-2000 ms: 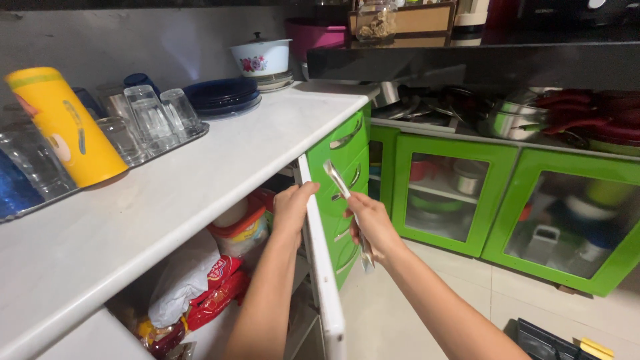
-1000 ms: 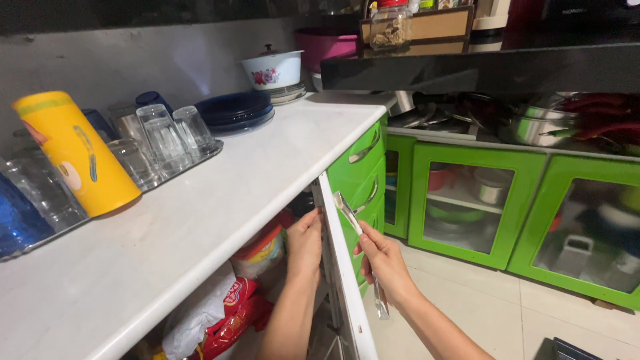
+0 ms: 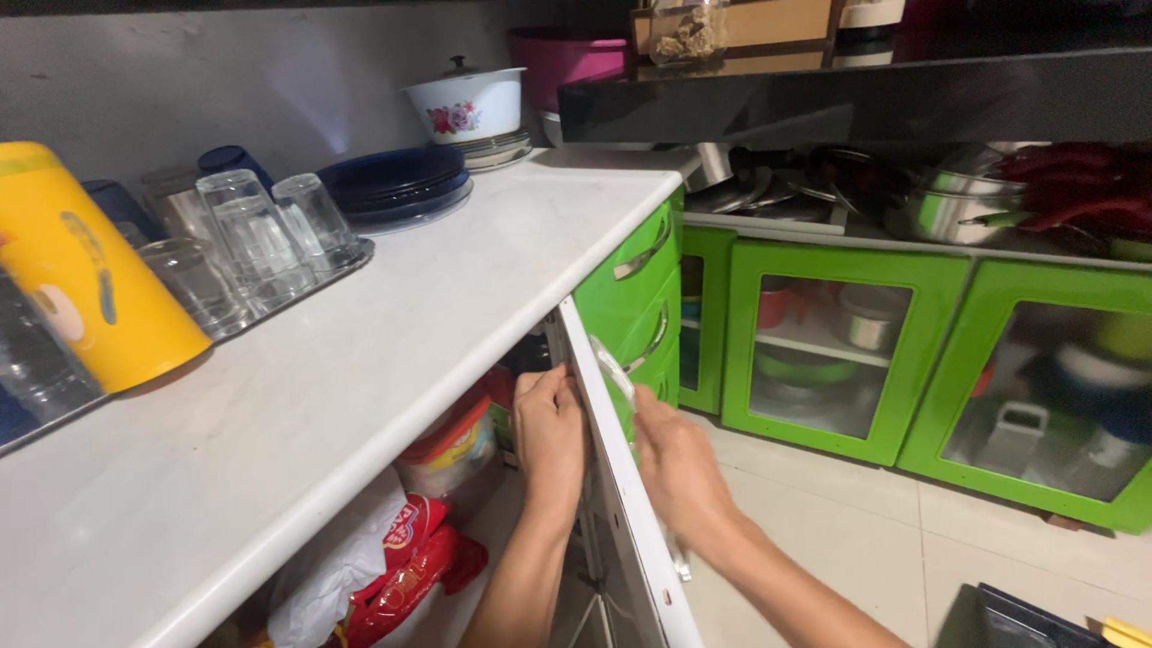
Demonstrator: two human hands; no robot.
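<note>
A cabinet door with a white edge point(image 3: 621, 481) stands swung out from under the white countertop point(image 3: 360, 315). On its inner side my left hand point(image 3: 549, 427) has its fingers bent against the door near the top; whether they hold something small cannot be told. Around a silvery door handle point(image 3: 612, 367) on the outer side, my right hand point(image 3: 675, 454) is closed. The handle's upper end shows above the fingers and its lower end below the hand. Beside the door is a stack of green drawers point(image 3: 643, 279) with curved metal handles.
Upturned glasses point(image 3: 243, 234), a yellow cup point(image 3: 99, 279), dark blue plates point(image 3: 396, 184) and a floral pot point(image 3: 472, 106) stand on the countertop. Red packets point(image 3: 409, 576) and a red-lidded tub point(image 3: 450, 450) lie inside the cabinet. Green glazed doors point(image 3: 837, 346) and a black case point(image 3: 1035, 621) are at the right.
My right hand still holds the handle, whose upper end now lies closer to the door's edge than two seconds ago. My left hand has shifted from the door's edge to its inner side.
</note>
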